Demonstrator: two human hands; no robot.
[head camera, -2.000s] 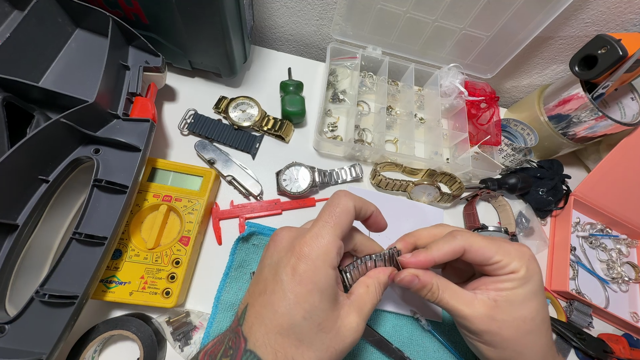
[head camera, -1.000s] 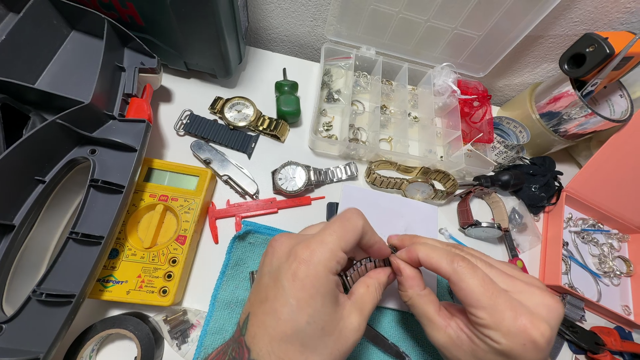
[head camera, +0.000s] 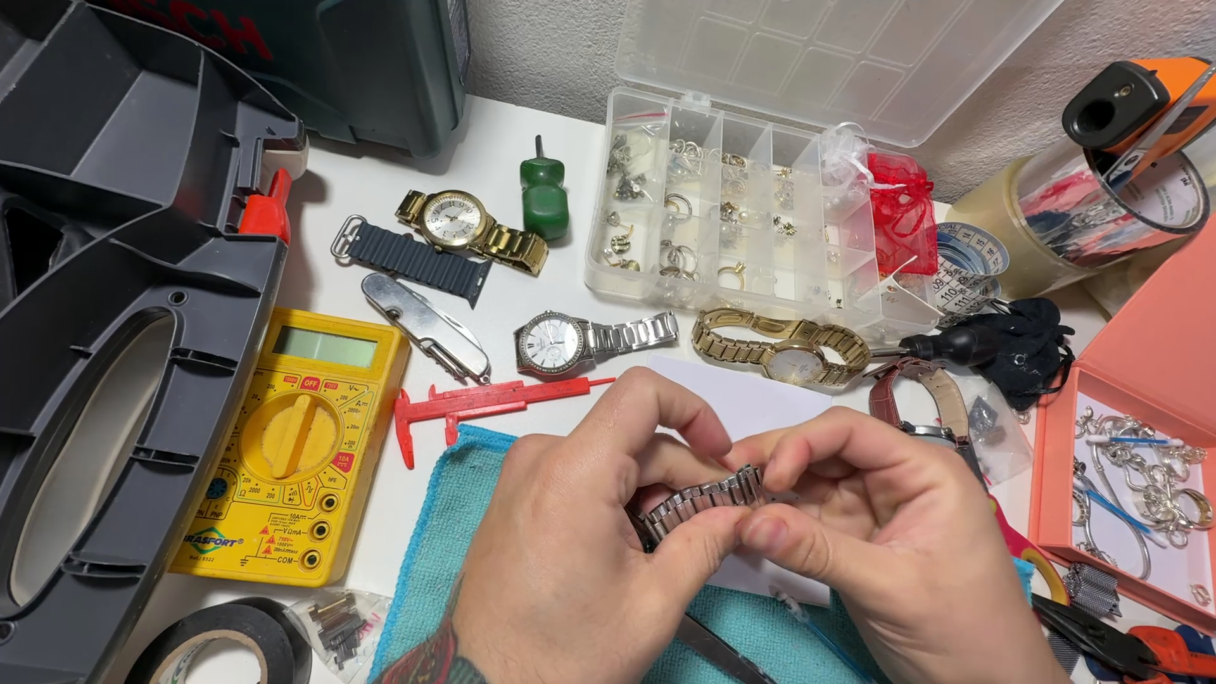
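A metal link watch band (head camera: 701, 502) is pinched between thumb and fingers of my left hand (head camera: 589, 513), over a turquoise cloth (head camera: 456, 503). Part of the band is hidden inside that hand. My right hand (head camera: 883, 532) grips the band's far end with thumb and fingertips. A white paper (head camera: 760, 399) lies partly under the hands. Below them, a dark pointed metal tool (head camera: 712, 651) rests on the cloth. Just beyond the hands are a silver watch (head camera: 556, 344), a gold watch (head camera: 793, 361) and a red caliper (head camera: 494, 399).
A yellow multimeter (head camera: 294, 446) and grey plastic tray (head camera: 190, 380) stand left. Behind are a clear compartment box (head camera: 736, 294) of jewellery, a second gold watch (head camera: 454, 220) and a pocketknife (head camera: 427, 328). Right are a coral jewellery box (head camera: 1050, 475), leather-strap watch (head camera: 888, 394) and pliers (head camera: 1092, 632).
My right hand's fingers have shifted around the band's end, which now shows more than a second ago. My left hand keeps its hold.
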